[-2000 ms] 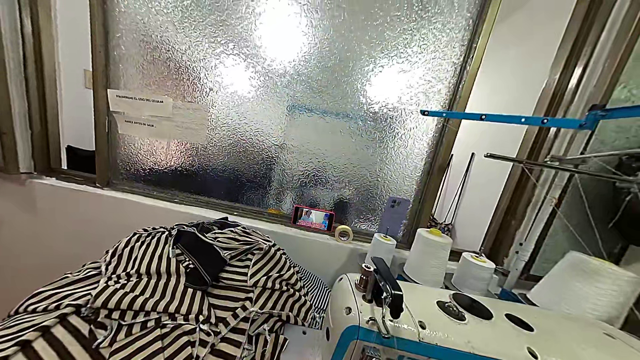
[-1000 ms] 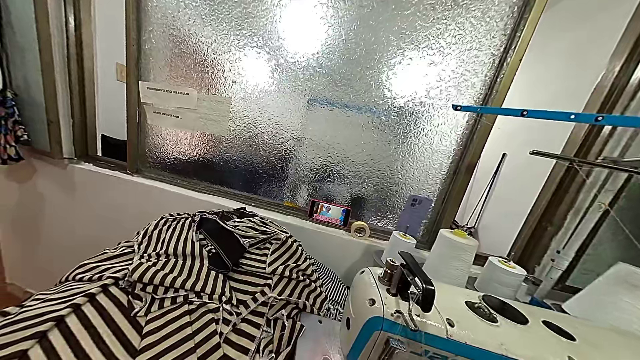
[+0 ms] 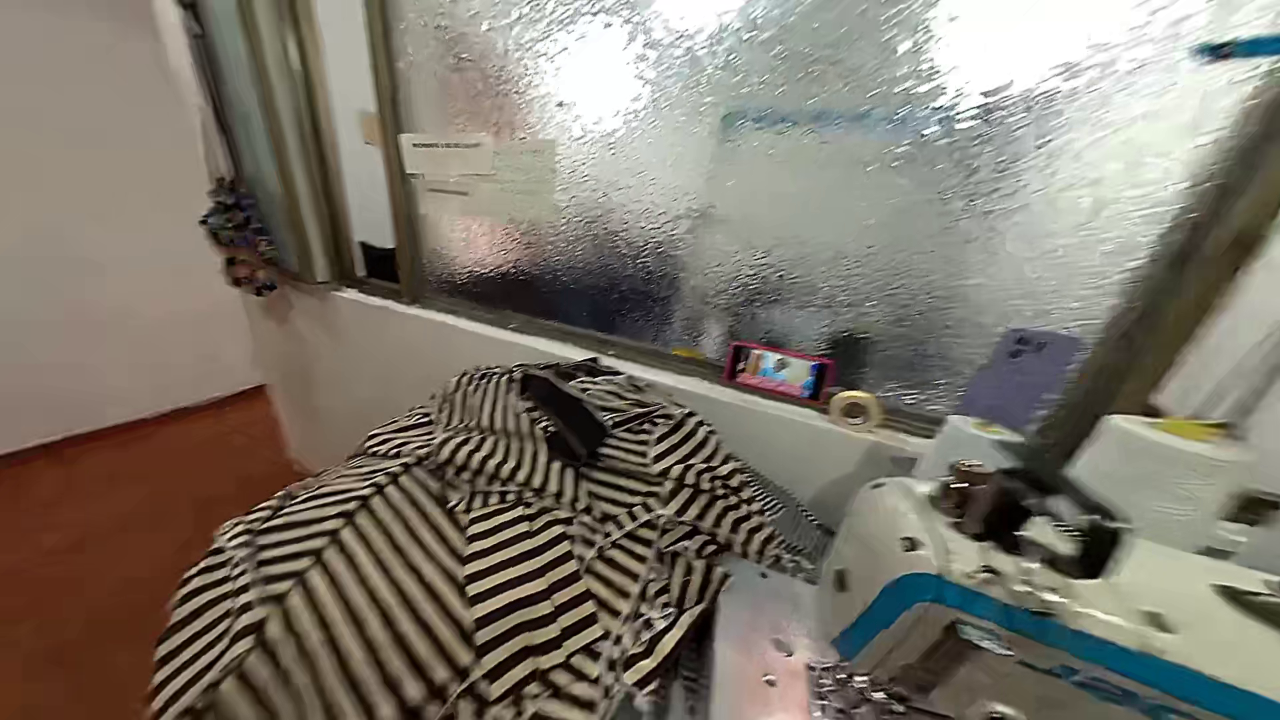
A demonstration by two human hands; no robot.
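Observation:
Neither of my hands is in view. A heap of black-and-cream striped fabric fills the lower middle, with a black piece of cloth on its top. To its right stands a white and blue industrial sewing machine, cut off by the frame's edge. The fabric reaches the machine's metal plate. White thread cones stand behind the machine. The picture is somewhat blurred.
A textured glass window rises behind a ledge. On the ledge are a phone with a lit screen, a roll of tape and a purple phone. Reddish floor lies at the left.
The view has swung left and down, bringing the reddish floor and left wall into sight. The striped heap and the machine show no plain change.

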